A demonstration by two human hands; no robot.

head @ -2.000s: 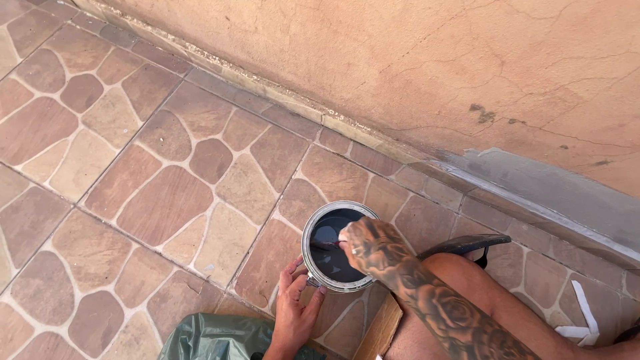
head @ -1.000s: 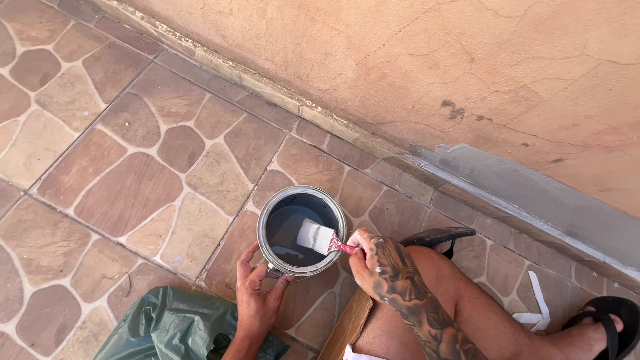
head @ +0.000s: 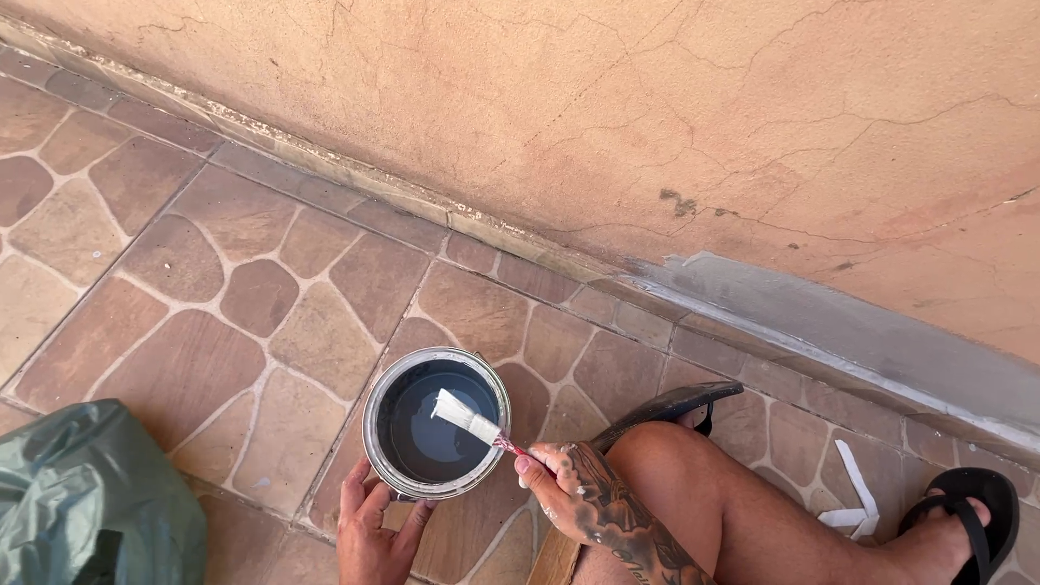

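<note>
An open metal paint can [head: 374, 443] holds dark grey liquid paint [head: 406, 431] and stands upright low in the middle of the view. My left hand [head: 380, 520] grips its lower near side, fingers at the left and thumb at the right. My right hand [head: 552, 487], tattooed along the forearm and flecked with paint, holds the red handle of a paintbrush [head: 471, 416]. The brush lies over the can's right rim, its whitish, paint-coated bristles above the paint; whether the ferrule touches the rim I cannot tell.
A cracked orange wall [head: 569, 122] bears a grey painted strip [head: 812, 325] along its lower right. A green plastic bag [head: 97, 496] lies at the lower left on the stone-patterned tile floor [head: 187, 357]. My bent leg, black flip-flops [head: 995, 520], white tape strips [head: 857, 479] and a wooden piece [head: 555, 556] are at the right.
Two seconds ago my right hand was over the can with the brush mostly hidden. It has drawn back toward the right rim, and the bristles now show. My left hand has stayed at the can.
</note>
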